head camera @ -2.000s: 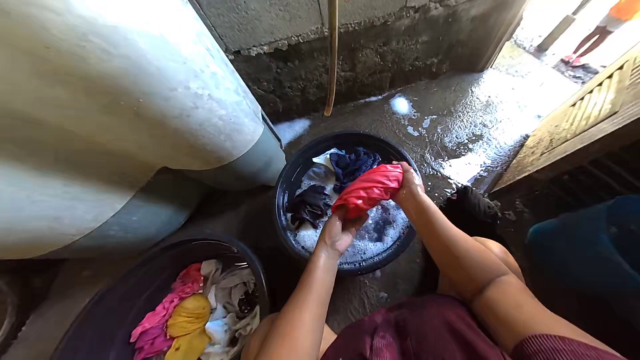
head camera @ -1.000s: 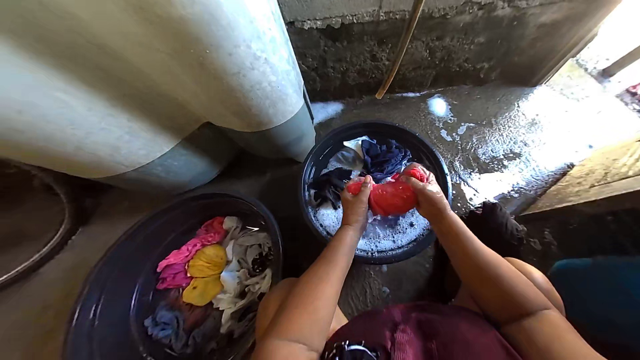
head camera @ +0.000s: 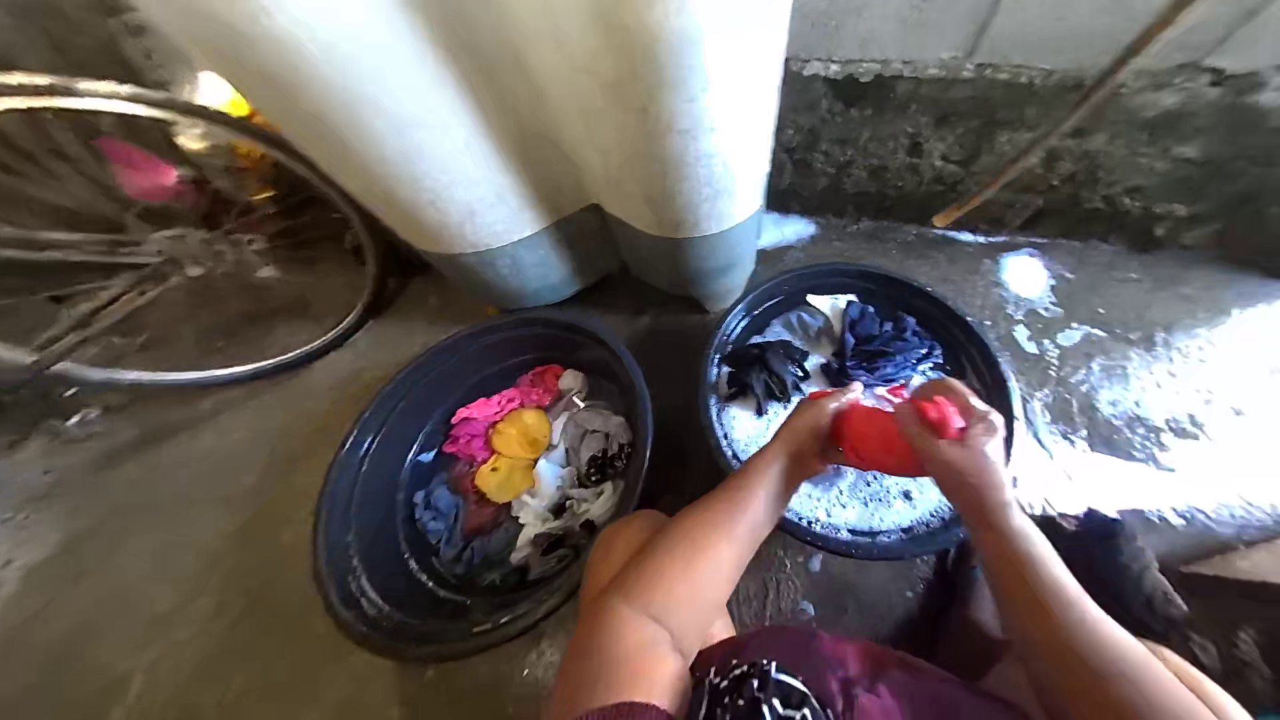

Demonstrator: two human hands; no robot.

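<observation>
A wet red cloth [head camera: 875, 440] is bunched between my two hands above a round black basin [head camera: 862, 548] of sudsy water. My left hand [head camera: 815, 432] grips its left end, and my right hand [head camera: 960, 440] is closed around the right end. Behind them in the same basin lie a dark blue garment [head camera: 880, 345], a black one [head camera: 765, 372] and a paler piece. To the left, a larger dark basin [head camera: 365, 500] holds pink cloth [head camera: 485, 425], yellow cloth [head camera: 520, 435], and several grey, white and blue pieces.
Two pale rounded columns [head camera: 690, 120] with grey bases stand behind the basins. A bicycle wheel [head camera: 350, 310] is at the upper left. Along the stained wall [head camera: 900, 150] leans a wooden stick [head camera: 1070, 110]. The concrete floor [head camera: 1090, 370] at the right is wet and shiny.
The view has swung left, bringing in the bicycle wheel. My hands stay on the red cloth; it was stretched long and twisted two seconds ago and is now more compact.
</observation>
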